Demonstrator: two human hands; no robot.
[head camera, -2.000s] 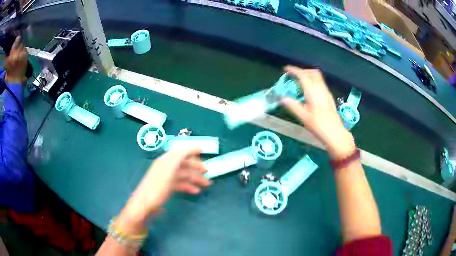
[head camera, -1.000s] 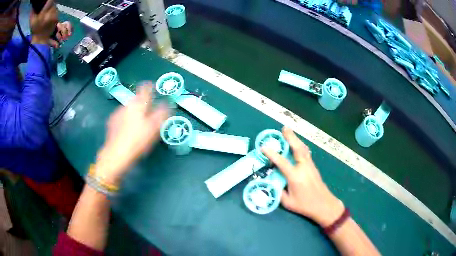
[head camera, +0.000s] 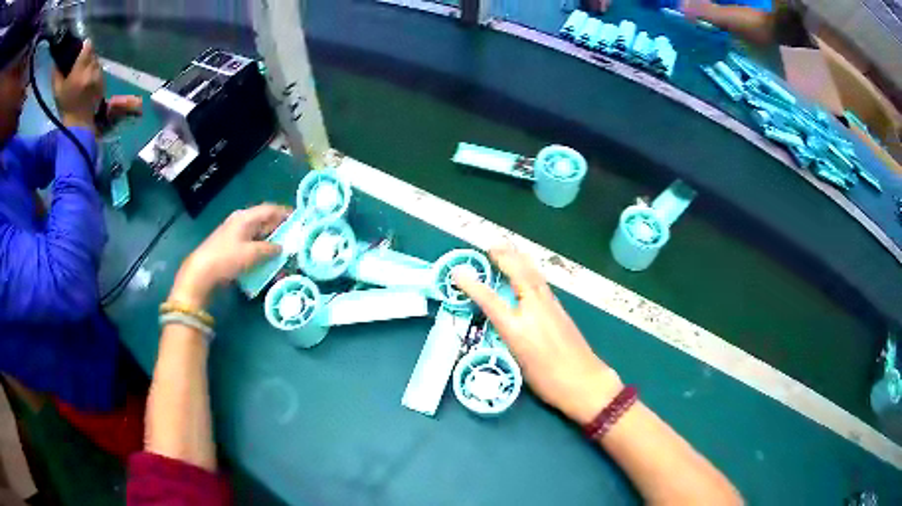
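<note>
Several turquoise fan units lie bunched on the green bench. My left hand (head camera: 232, 252) has its fingers and thumb around the handle of the upper-left fan unit (head camera: 323, 195). Two more fan units (head camera: 327, 248) (head camera: 295, 304) lie just below it, handles pointing right. My right hand (head camera: 549, 341) lies over the right end of the bunch, fingertips on the head of one fan unit (head camera: 462, 277) and palm side against another (head camera: 486, 380). Small dark and metallic parts show at the necks. My right hand partly hides the lowest unit's handle.
A pale metal rail (head camera: 554, 262) with an upright post (head camera: 289, 89) divides bench and belt. Fan units (head camera: 560, 176) (head camera: 640, 237) lie on the dark belt. A black machine (head camera: 218, 128) and a blue-sleeved person are at left. Turquoise parts (head camera: 791, 124) and a cardboard box are on the far side.
The left-hand fan units have been drawn together and now touch the right-hand ones. My left hand has moved onto the upper-left unit. The belt's fan units appear further left.
</note>
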